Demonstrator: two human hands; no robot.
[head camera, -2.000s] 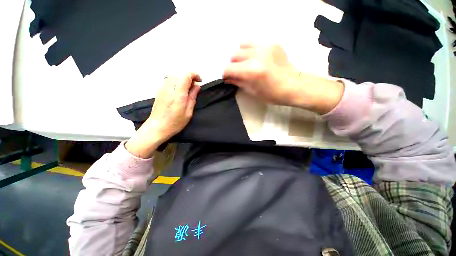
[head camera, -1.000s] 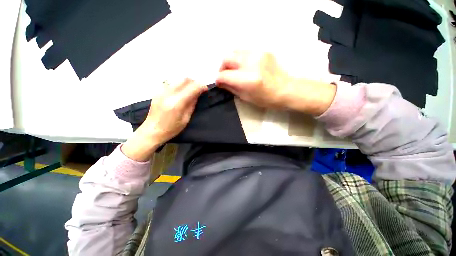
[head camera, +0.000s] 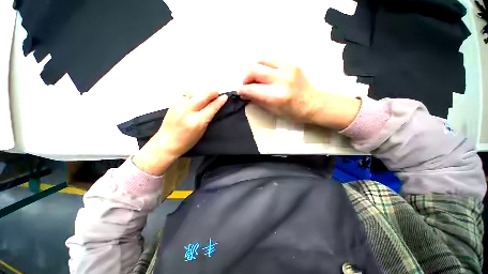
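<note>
A soft black panel (head camera: 230, 132) lies at the table edge against the apron, with a narrow folded edge (head camera: 147, 122) along its far side. My left hand (head camera: 186, 122) lies over the panel's middle, its thumb and forefinger on the folded edge and covering part of it. My right hand (head camera: 278, 92) pinches the right end of that edge between thumb and fingers, close beside my left fingertips. The panel's left end sticks out past my left hand.
A left pile of black panels (head camera: 88, 37) lies at upper left. A right pile (head camera: 406, 59) with a stepped outline lies at upper right. Both rest on the white table cover (head camera: 241, 32). Pale strips (head camera: 317, 134) show under my right forearm. Green table legs stand lower left.
My two hands have come closer together at the folded edge. My left fingers now reach further right along it. The piles appear slightly shifted left in the picture.
</note>
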